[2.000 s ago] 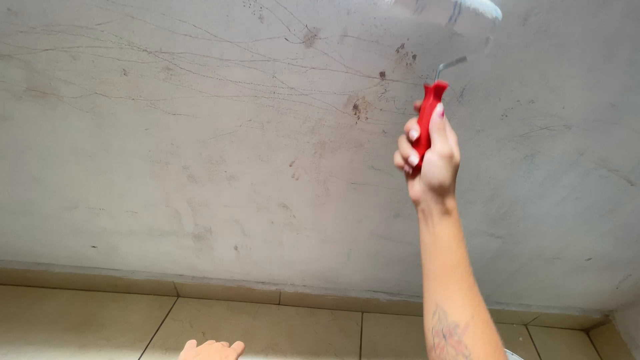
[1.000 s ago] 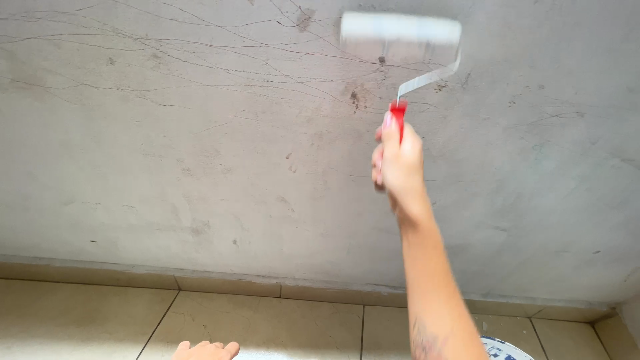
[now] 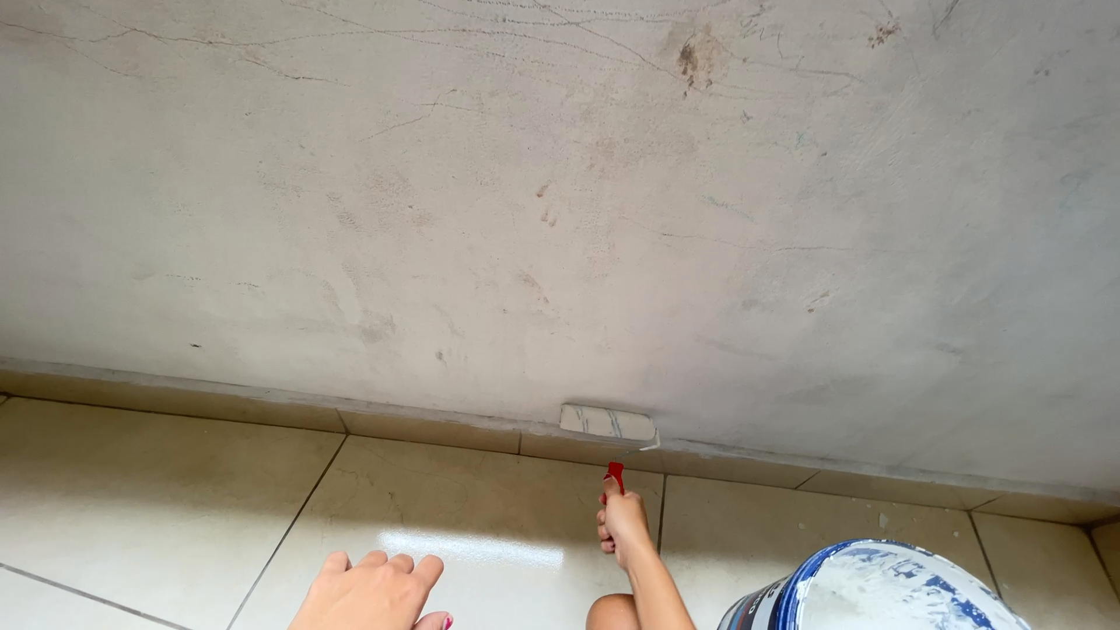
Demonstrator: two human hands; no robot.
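The red handle of a paint roller (image 3: 608, 423) is gripped in my right hand (image 3: 625, 523), low in the middle of the head view. Its pale, striped sleeve rests at the foot of the stained wall (image 3: 490, 227), just above the tile baseboard (image 3: 569, 444). My left hand (image 3: 372, 591), at the bottom edge, has its fingers bent and a little apart, with no object visible in it; its palm is hidden.
A paint bucket (image 3: 875, 586) with a blue rim, smeared with white paint, stands at the lower right, beside my right forearm. Large beige floor tiles (image 3: 437, 490) run along the wall. Small pale flecks lie on the tiles near the bucket.
My right hand has brought the roller from high on the wall down to its foot. The view has tilted down, and more of my left hand and the bucket shows.
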